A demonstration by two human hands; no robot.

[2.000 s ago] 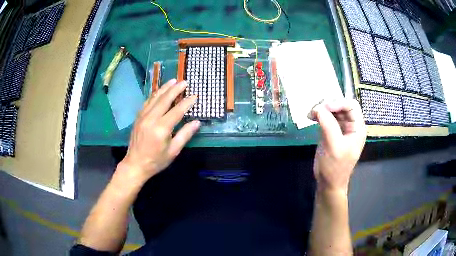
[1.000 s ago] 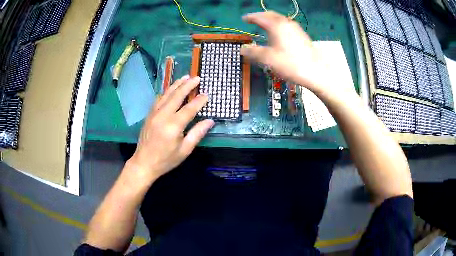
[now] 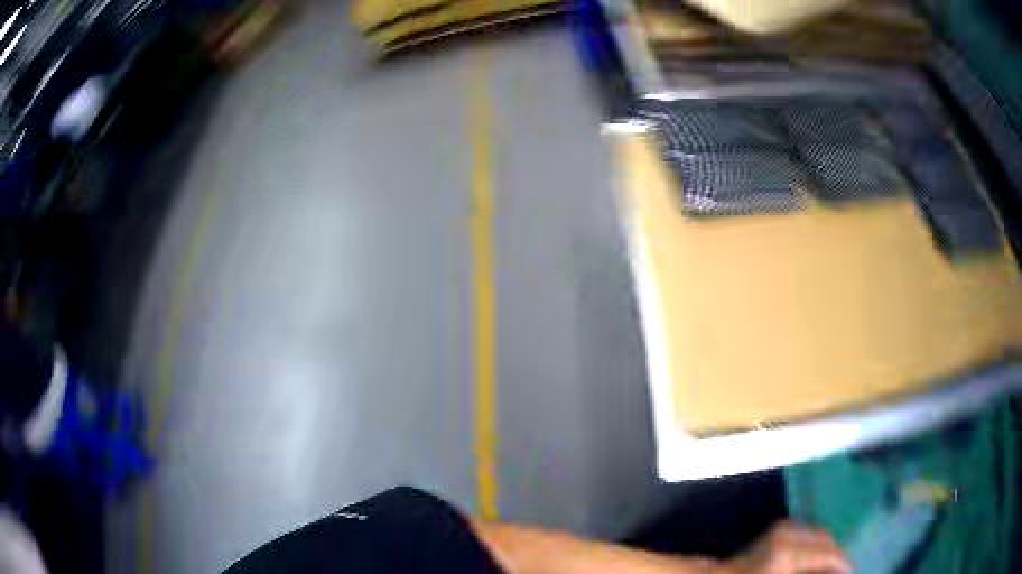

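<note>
The view is blurred and turned to the left. The module tray (image 3: 745,457) lies at the right, with a pale edge and bare tan cardboard. Black LED dot-matrix modules (image 3: 740,168) lie along its far side. My left hand (image 3: 798,552) is at the bottom edge, partly cut off and blurred, beside the light blue card (image 3: 897,536); its fingers and any held thing cannot be made out. My right hand and the test fixture are out of view.
Grey floor (image 3: 370,258) with yellow lines fills the middle. A yellow item (image 3: 460,20) stands at the top. A blue object (image 3: 103,435) is at the far left. The green mat (image 3: 986,482) and a small yellowish item (image 3: 928,491) show at the lower right.
The view has swung left from the fixture to the left-hand tray and floor. My right hand, earlier above the fixture's right side, has left the view; my left hand is now at the bottom edge.
</note>
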